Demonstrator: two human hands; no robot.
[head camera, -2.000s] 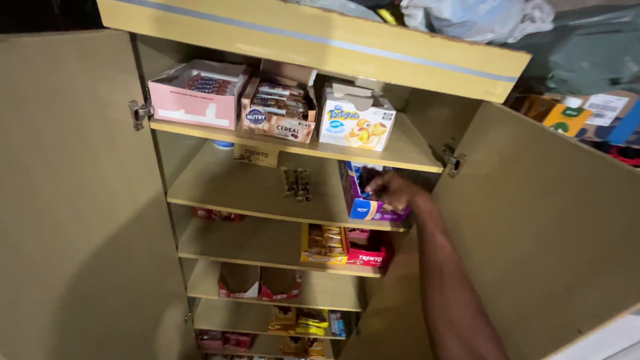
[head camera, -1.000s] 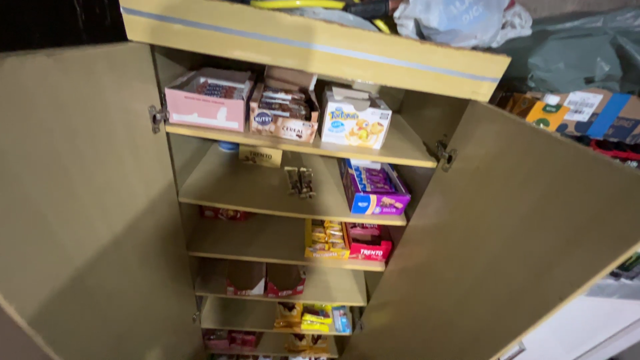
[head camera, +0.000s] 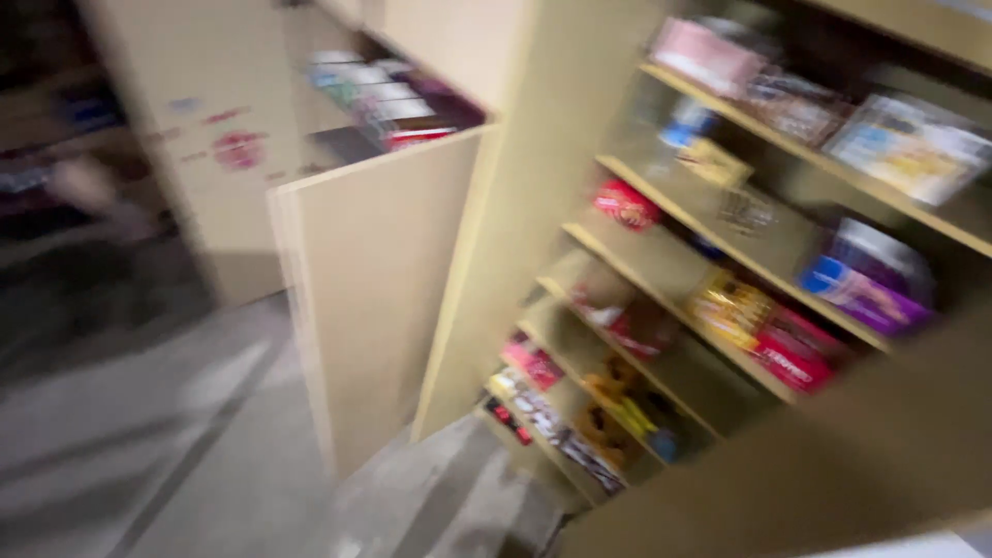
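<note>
Neither my left hand nor my right hand shows now, and motion blurs the view. On the right stands the open cabinet with its shelves (head camera: 775, 159). Its top shelf bears a pink box (head camera: 707, 58), a brown box of bars (head camera: 798, 105) and a white and yellow box (head camera: 911, 147). A purple and blue box (head camera: 868, 287) sits on the second shelf, right of some loose small packets (head camera: 746, 211) and a cream box (head camera: 713, 163). One shelf lower, a yellow box (head camera: 732, 308) is beside a red box (head camera: 798, 349).
A cabinet door (head camera: 387, 287) stands open over the grey floor (head camera: 232, 434). Behind it, a box of packaged goods (head camera: 387, 97) rests on a surface. Another door panel (head camera: 775, 465) fills the lower right. Dark shelving lies at far left.
Two seconds ago my right hand was at the purple box on the second shelf; it left the view by one second ago. The view has since swung left and tilted strongly.
</note>
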